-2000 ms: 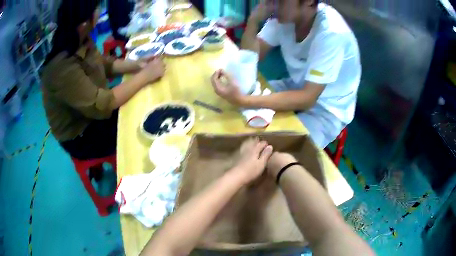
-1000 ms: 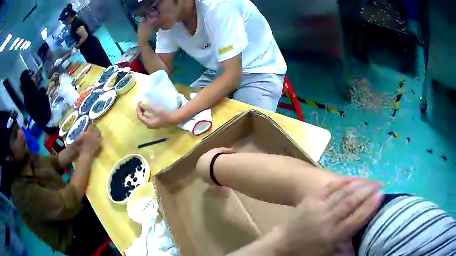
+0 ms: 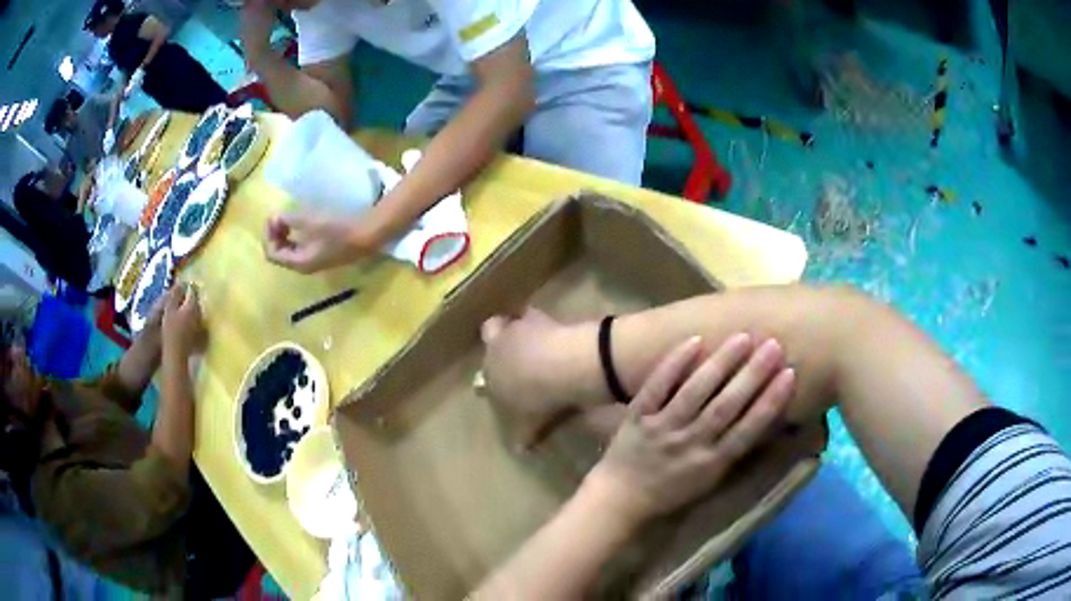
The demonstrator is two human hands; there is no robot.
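Note:
The open brown cardboard box (image 3: 440, 499) lies in front of me, tilted in view. My right hand (image 3: 529, 370), with a black band at the wrist, is inside the box area with its fingers curled. A tiny pale part (image 3: 479, 379) shows at its fingertips; the rest is hidden. My left hand (image 3: 711, 405) lies on my right forearm, fingers extended and slightly apart, holding nothing. A round bowl (image 3: 249, 452) of black parts stands left of the box, with a cream tub (image 3: 317, 499) beside it.
White gloves (image 3: 352, 569) lie by the box's left edge, others (image 3: 440, 235) beyond it. A dark stick (image 3: 323, 305) lies on the yellow table (image 3: 253, 299). A person in white holds a white container (image 3: 317, 164). A person in brown sits left, near plates of parts (image 3: 194, 211). Red stool (image 3: 705, 170) right.
The view has swung right. My left hand has left my right hand and moved onto my right forearm, now nearer the elbow-to-wrist middle. My right hand stays over the box.

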